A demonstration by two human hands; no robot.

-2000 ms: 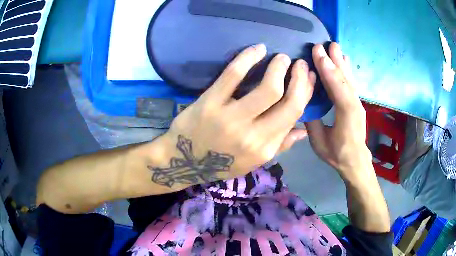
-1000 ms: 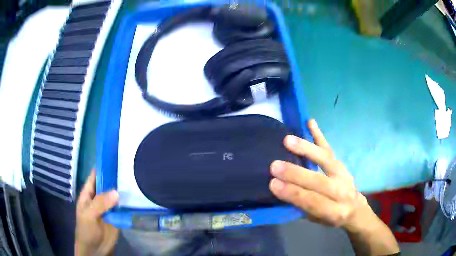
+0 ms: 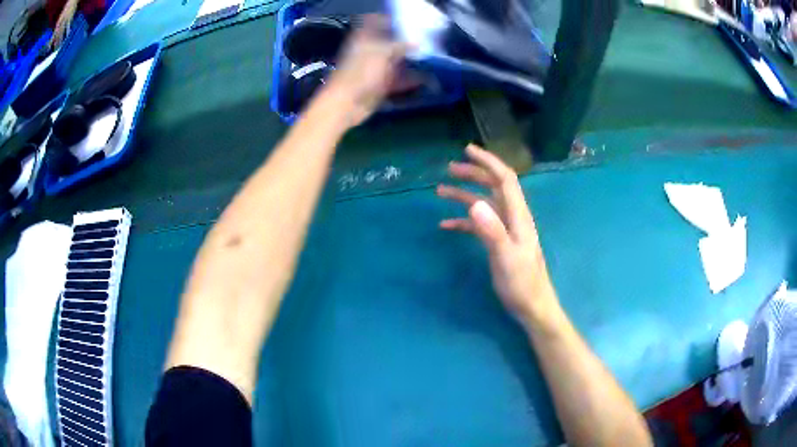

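Note:
A blue tray [image 3: 280,79] lies at the top centre on the conveyor, with black headphones [image 3: 316,39] in it. My left hand [image 3: 371,65] is stretched out over this tray and blurred; whether its fingers hold something is unclear. A blurred dark, tilted object [image 3: 498,44] with a white patch beside it is just right of that hand. My right hand [image 3: 494,218] is raised over the green bench, fingers spread and empty. A sheet of black foot strips [image 3: 87,323] lies at the left.
Blank white backing paper [image 3: 35,314] lies beside the strip sheet. More blue trays with headphones [image 3: 96,131] stand at upper left. A dark post [image 3: 577,79] rises right of the centre tray. Torn white paper [image 3: 712,231] and a white fan [image 3: 773,358] are at the right.
The tray that both hands held close is no longer in front of me. My left hand has moved up to the conveyor; my right hand is off the tray and open. The view has shifted forward.

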